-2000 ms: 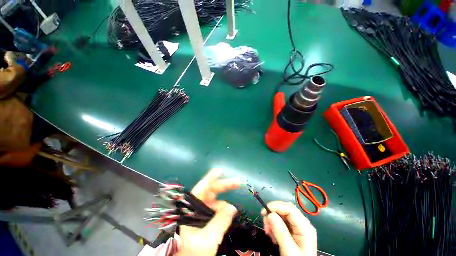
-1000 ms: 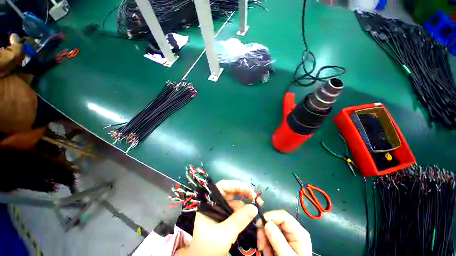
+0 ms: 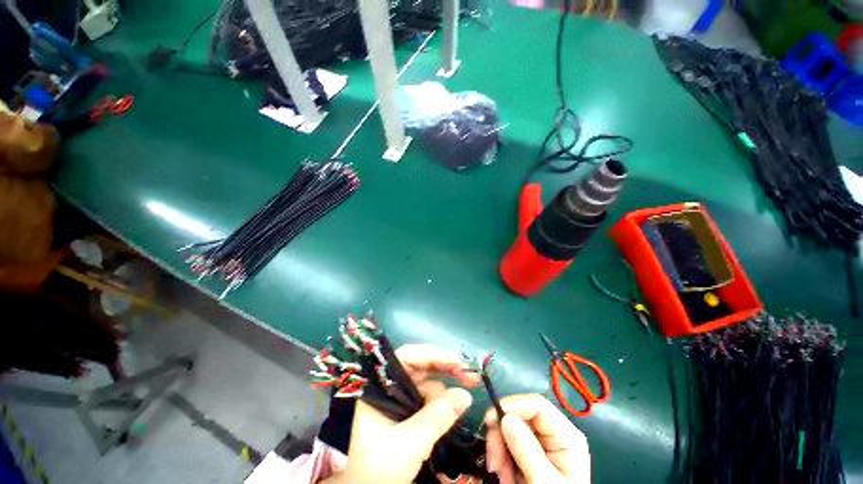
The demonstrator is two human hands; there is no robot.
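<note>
My left hand [image 3: 407,425] grips a bunch of short black cables [image 3: 383,378], their red, white and green core ends fanned out to the upper left. My right hand [image 3: 539,440] holds one black cable [image 3: 490,386] between thumb and fingers, its tip with short coloured cores pointing up. The left fingertips are beside this tip; whether they touch it I cannot tell. The lower parts of both hands' cables are hidden or cut off by the bottom edge.
Orange-handled scissors [image 3: 577,382], nippers [image 3: 625,301], a red heat gun [image 3: 554,236] and a red box [image 3: 686,269] lie ahead and right. A dense cable pile [image 3: 762,406] is at right, a smaller bundle [image 3: 274,227] at left. White shelf legs [image 3: 381,80] stand behind. A person's sleeve [image 3: 28,208] is far left.
My left fingers first closed around the single cable's tip and are now slightly away from it. The bunch turned more upright. The whole view shifted a little.
</note>
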